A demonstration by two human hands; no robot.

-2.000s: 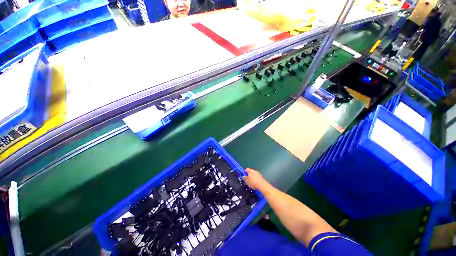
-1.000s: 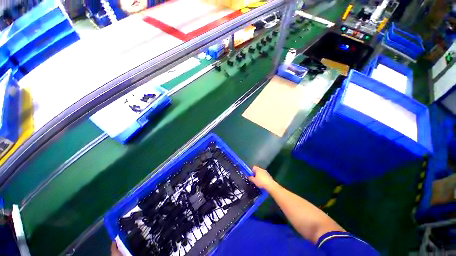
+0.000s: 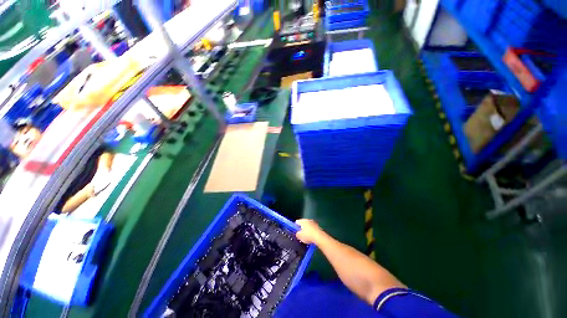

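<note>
A blue plastic tote [image 3: 214,231] is held in front of me at the bottom centre, tilted in the view and cut off by the lower edge. It is filled with black cabled parts [image 3: 248,248] with some white bits among them. My right hand [image 3: 306,232] grips the tote's right rim near its far corner, thumb side up. My left hand is not in the picture; the tote's near left end is cut off.
The green conveyor line [image 3: 163,208] runs along the left, with a cardboard sheet [image 3: 238,158] and a small blue tote [image 3: 93,264] on it. Stacked totes [image 3: 348,152] stand ahead. A blue rack [image 3: 457,118] and metal stand [image 3: 497,186] are right. Another person's arm [image 3: 87,192] shows left.
The view has swung to the right, showing the aisle and blue rack. The tote has stayed in front of me with my right hand on it. My left hand, seen at its edge one second ago, is out of view.
</note>
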